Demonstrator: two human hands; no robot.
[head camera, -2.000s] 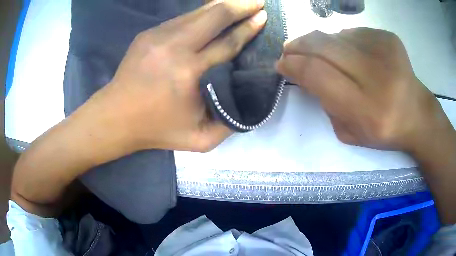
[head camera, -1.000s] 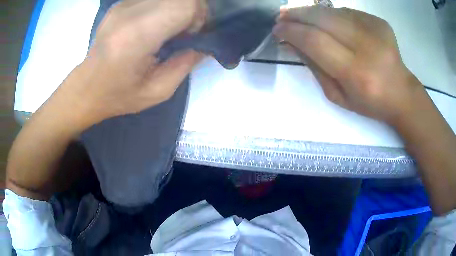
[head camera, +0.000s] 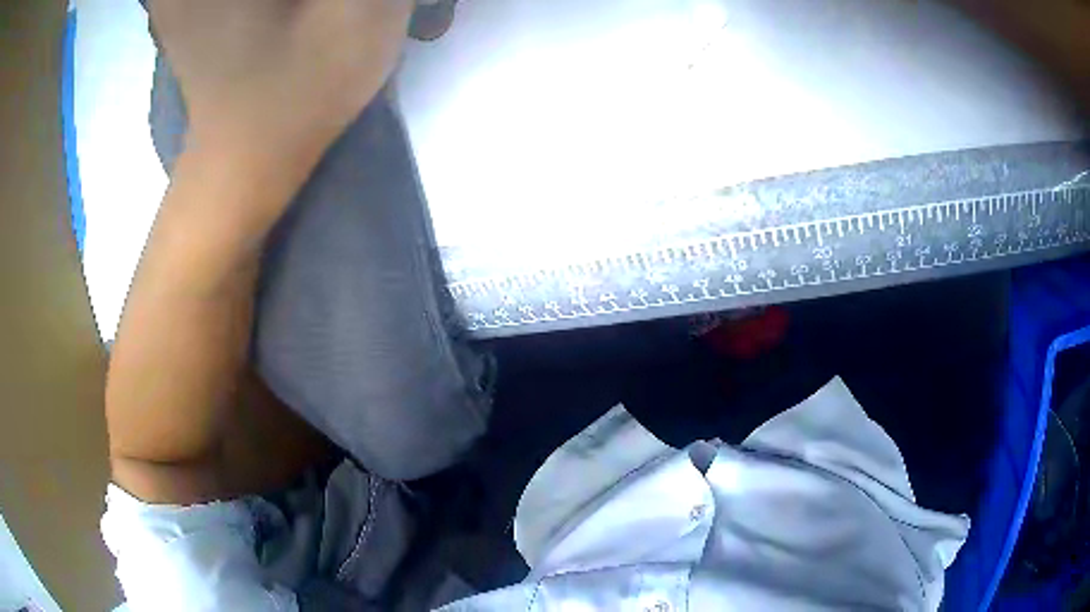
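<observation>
My left hand (head camera: 287, 54) is at the top left, blurred and cut off by the top edge. Its fingers are mostly out of the picture, so its grip cannot be seen. Dark grey cloth (head camera: 359, 287) lies under my left hand and forearm and hangs over the table's front edge. A small dark rounded thing (head camera: 433, 18) shows beside my left hand at the top edge; I cannot tell what it is. My right hand is out of the picture; only a blurred part of the right arm shows in the top right corner. The zipper is not visible.
The white table (head camera: 574, 132) has a printed measuring tape (head camera: 765, 254) along its front edge. A blue bin (head camera: 1034, 454) with dark contents is at the lower right. Dark cloth (head camera: 359, 526) lies by my left sleeve. A red patch (head camera: 747, 331) shows below the table edge.
The view has tilted down and turned, so the table edge looks larger. Both hands have shifted toward the top, the right one out of the picture. The zipper and worked cloth between them have left view.
</observation>
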